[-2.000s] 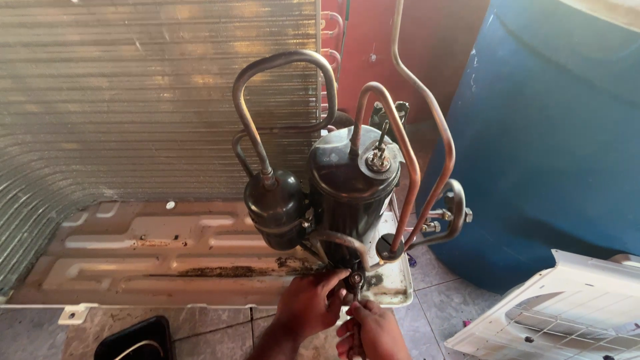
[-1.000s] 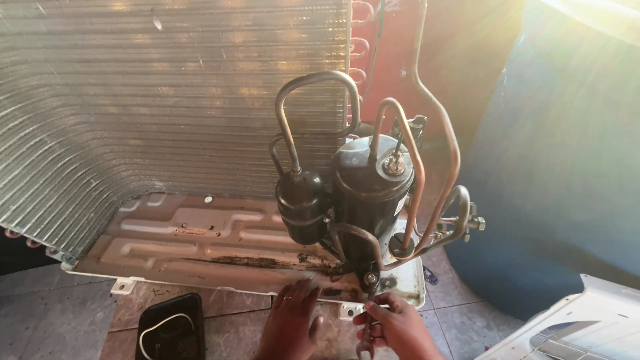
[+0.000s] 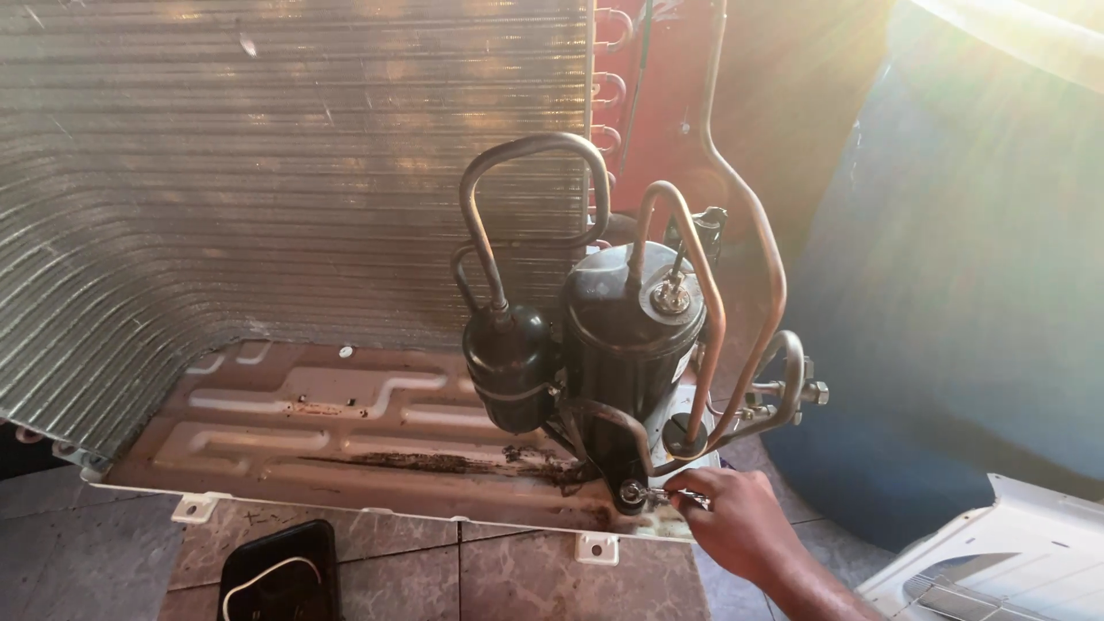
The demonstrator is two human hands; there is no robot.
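Observation:
My right hand grips a metal wrench, mostly hidden by the fingers, whose end meets the nut on the compressor's front mounting foot. The black compressor stands upright on the right part of the rusty metal base pan. A smaller black accumulator is fixed to its left side. Copper tubes bend up and over from the compressor's top. My left hand is out of the view.
A finned condenser coil rises along the back and left of the pan. At the right stand a large blue barrel and a white grille panel. A black tray with a white cable lies on the tiles in front.
My left hand, at the pan's front edge one second ago, has left the view. My right hand has moved up to the mounting foot with the wrench.

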